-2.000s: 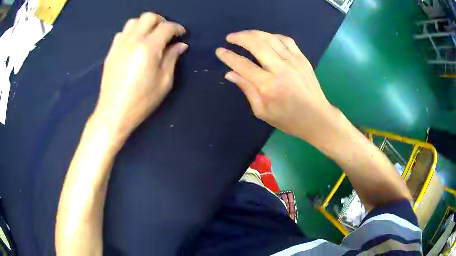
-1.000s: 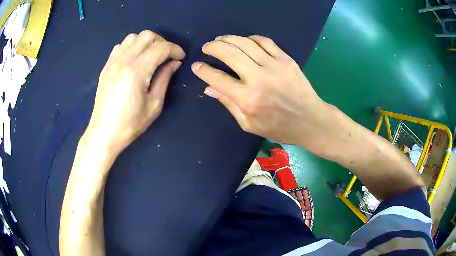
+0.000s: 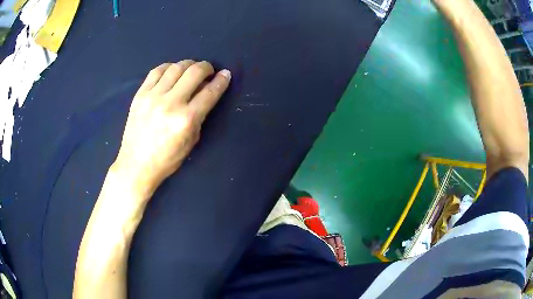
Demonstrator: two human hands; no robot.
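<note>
A dark fabric strip (image 3: 58,153) lies on the navy-black table cover (image 3: 280,52); only its faint curved edge line shows, running from the lower left up towards my left hand. My left hand (image 3: 166,111) rests on the dark cloth with its fingers bent and thumb near the index finger. Whether it pinches the strip cannot be told, dark on dark. My right forearm reaches up along the right side, and my right hand is cut off by the top edge; only the wrist part shows.
White cut pieces (image 3: 24,73) and a yellow curved template (image 3: 58,24) lie at the far left. A green pencil (image 3: 116,7) is at the top. A metallic plate corner (image 3: 380,6) sits at the table's edge. A yellow-framed cart (image 3: 403,219) stands on the green floor at right.
My right hand has left the cloth beside my left hand and moved up and right, out of the picture. My left hand stays on the cloth. The metallic plate corner shows again at the top.
</note>
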